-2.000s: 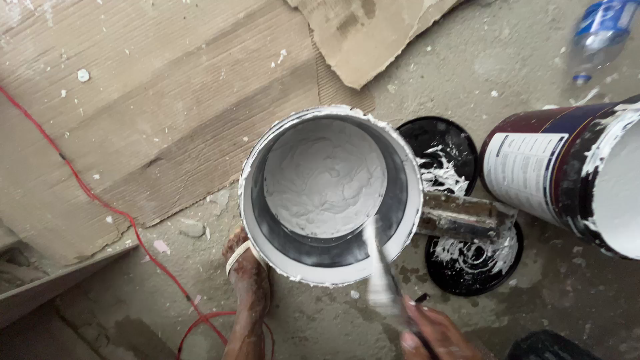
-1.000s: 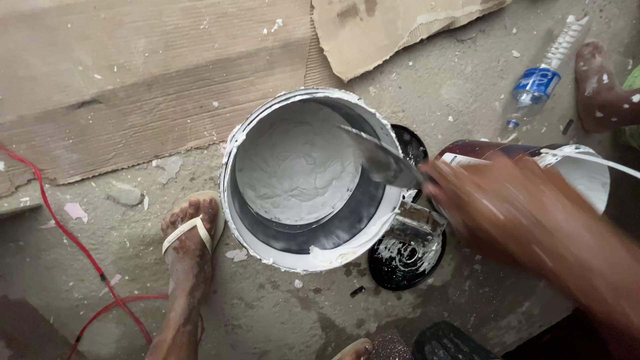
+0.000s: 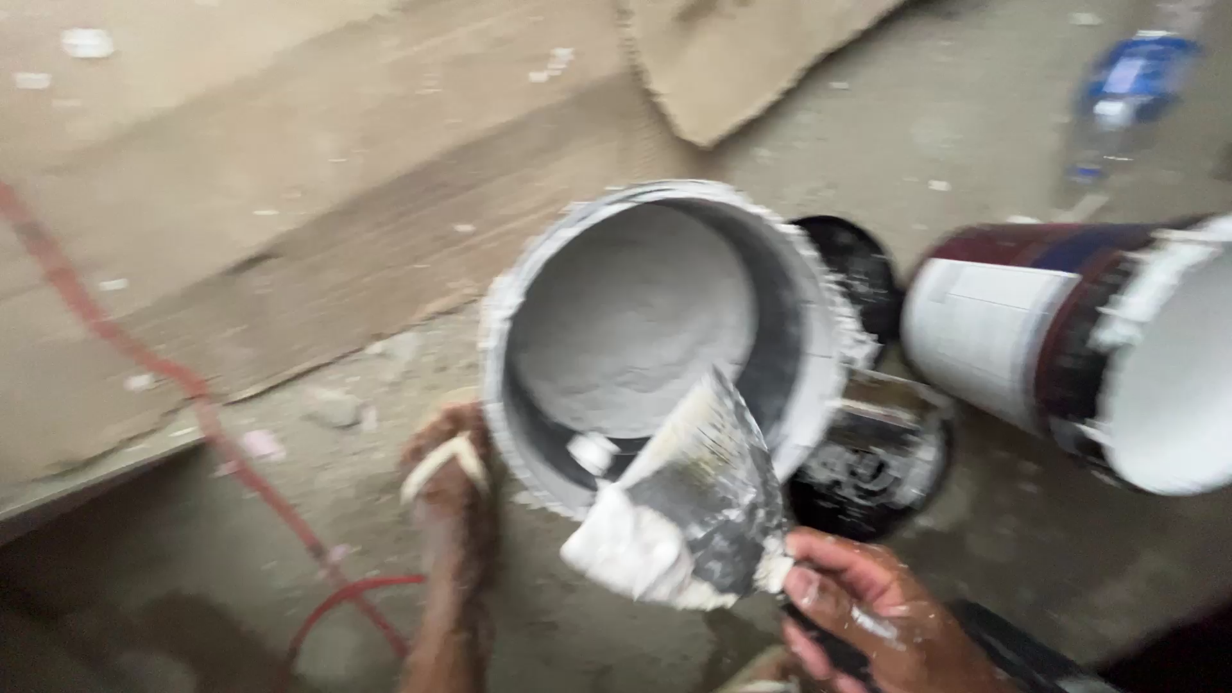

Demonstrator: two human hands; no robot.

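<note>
My right hand (image 3: 871,611), specked with white, grips the dark handle of a wide metal putty knife (image 3: 707,491). Its blade tilts over the near rim of an open bucket, and a thick lump of white putty (image 3: 630,549) clings to the blade's left side. The bucket (image 3: 505,385) has a putty-crusted rim and a dark inner wall; greyish-white putty (image 3: 630,322) lies inside it. A small white blob shows near the bucket's inner wall, left of the blade. My left hand is out of view. The picture is blurred.
A second bucket (image 3: 991,337) lies on its side at right, by two smeared black lids (image 3: 847,279) and a metal tool (image 3: 890,399). Cardboard sheets (image 3: 337,173) cover floor at upper left. A red cable (image 3: 192,380), a sandalled foot (image 3: 448,462) and a plastic bottle (image 3: 1136,82) are also there.
The putty knife was over the bucket's right side a second ago and is now at the near rim, with a white lump on its blade. The view has shifted.
</note>
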